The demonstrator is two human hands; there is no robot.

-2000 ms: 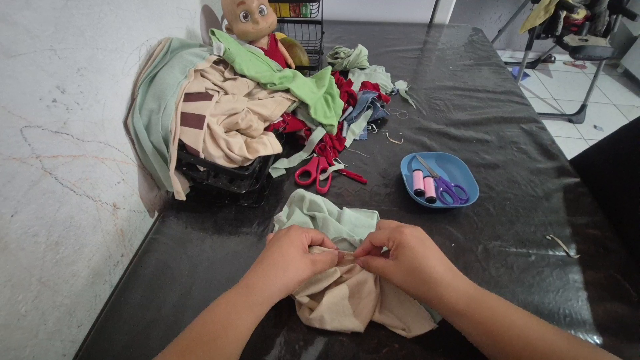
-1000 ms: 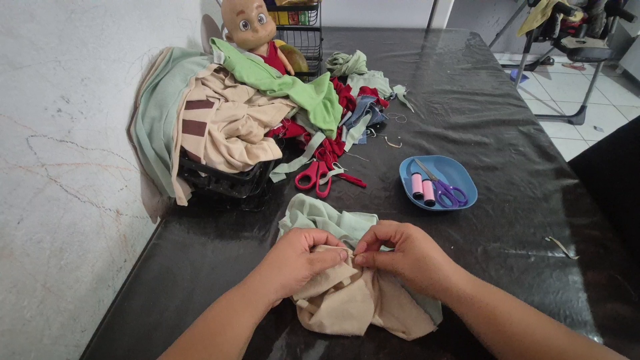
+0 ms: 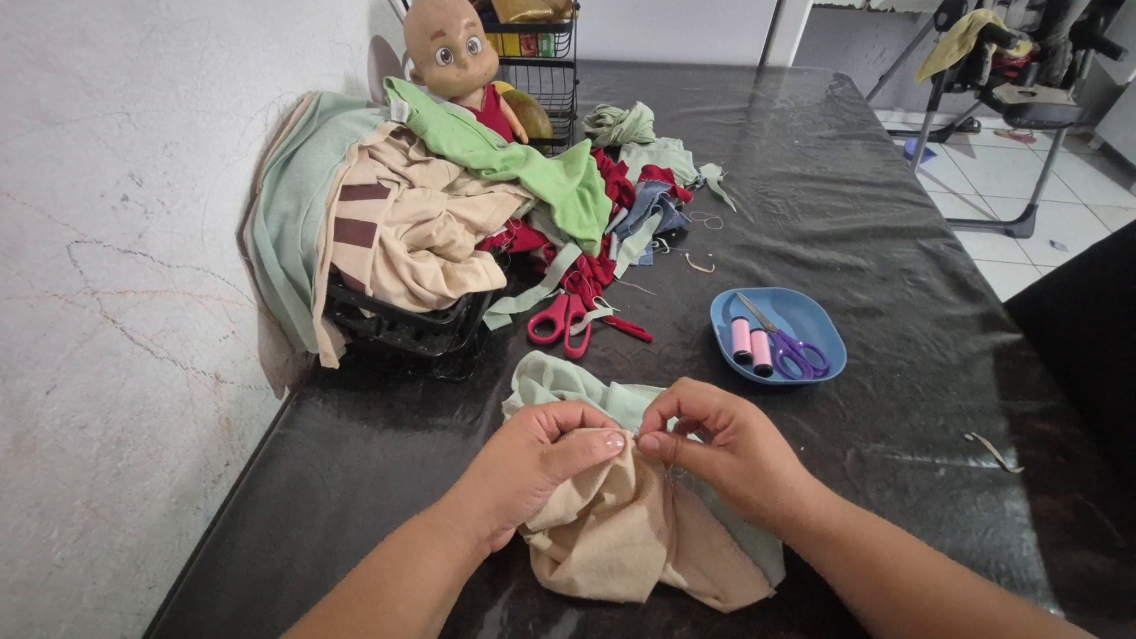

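Note:
A beige cloth (image 3: 612, 541) lies bunched on the dark covered table, with a pale green cloth (image 3: 559, 380) behind and partly under it. My left hand (image 3: 541, 457) pinches the upper edge of the beige cloth between thumb and fingers. Close beside it, my right hand (image 3: 723, 444) has thumb and forefinger pressed together at the same edge; whether a needle is between them is too small to tell. Beyond my hands lie red-handled scissors (image 3: 559, 324), their blades hidden under scraps. A blue plastic dish (image 3: 825, 311) holds purple-handled scissors (image 3: 794, 351) and two pink thread spools (image 3: 752, 344).
At the left, a black plastic basket (image 3: 399, 328) overflows with beige and green cloth against the wall. Fabric scraps (image 3: 621, 195) pile beside it. A doll (image 3: 453, 53) and a black wire rack (image 3: 555, 89) stand behind. A loose scrap (image 3: 994, 451) lies at the right.
Both hands stay at the cloth's upper edge, with small shifts of the fingers. The dish, the scissors and the pile have not moved.

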